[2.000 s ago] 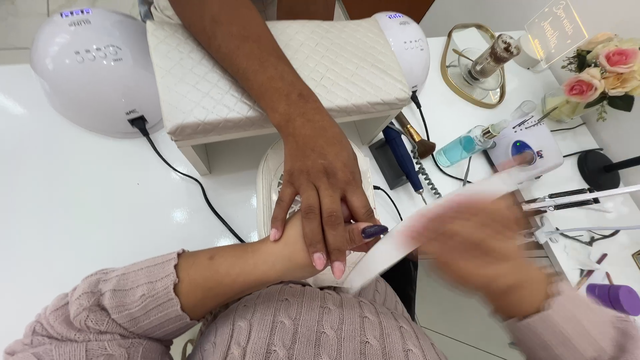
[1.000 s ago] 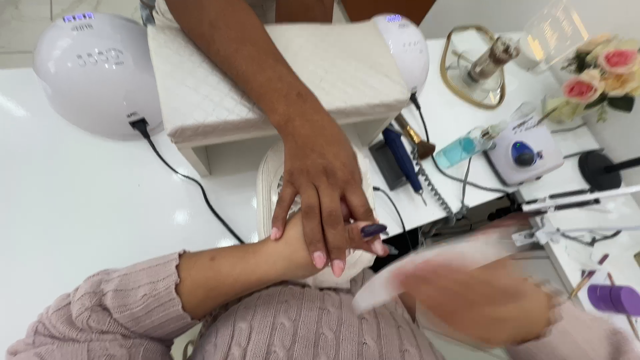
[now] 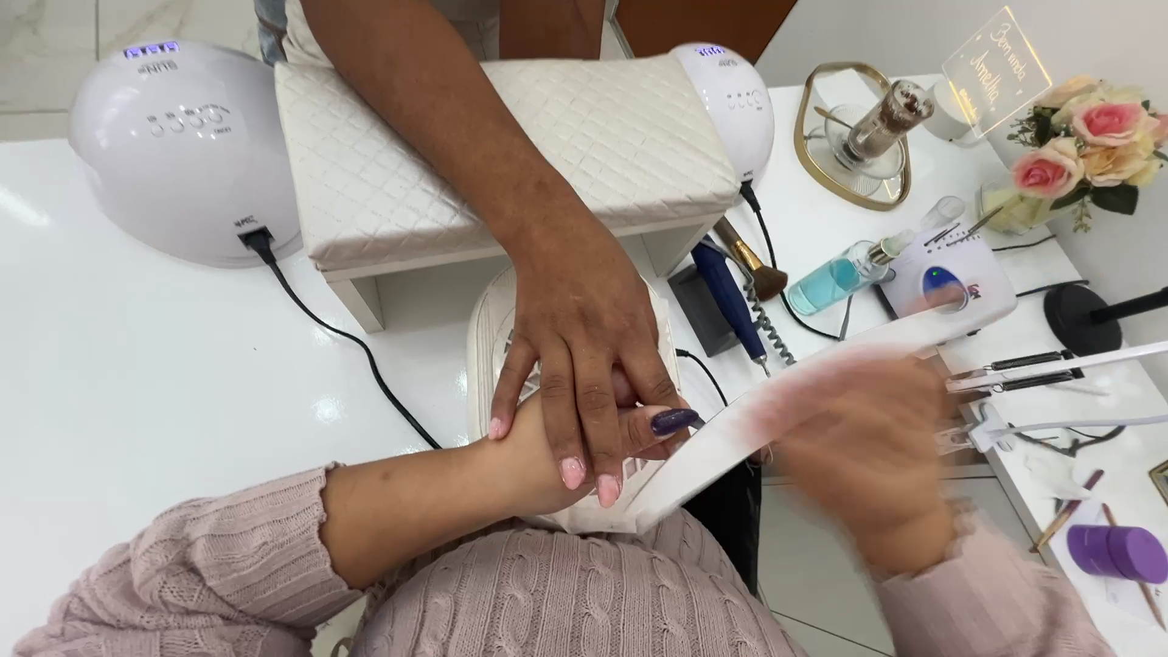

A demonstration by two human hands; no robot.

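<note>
My left hand point(image 3: 550, 447) comes in from the left and lies partly under another person's hand point(image 3: 584, 301), gripping it near a fingertip. A dark purple nail point(image 3: 673, 421) shows there, apparently on my left thumb. The other hand's nails over my wrist are pink. In my right hand point(image 3: 867, 438), blurred by motion, is a long white nail file point(image 3: 712, 447). Its lower end lies close to the gripped fingertip. The fingertip itself is mostly hidden. A white vented device point(image 3: 488, 356) sits beneath the hands.
A quilted white armrest point(image 3: 511, 137) stands between two white nail lamps point(image 3: 182, 155) point(image 3: 725, 109). To the right are a blue handpiece point(image 3: 730, 297), a makeup brush point(image 3: 762, 274), a blue liquid bottle point(image 3: 835, 278), a nail drill unit point(image 3: 954, 274), a gold-rimmed tray point(image 3: 808, 155), flowers point(image 3: 1095, 137) and a purple jar point(image 3: 1118, 552).
My right hand and the nail file have swung up from their lower position of one second ago. My left hand and the other person's hand stay in place.
</note>
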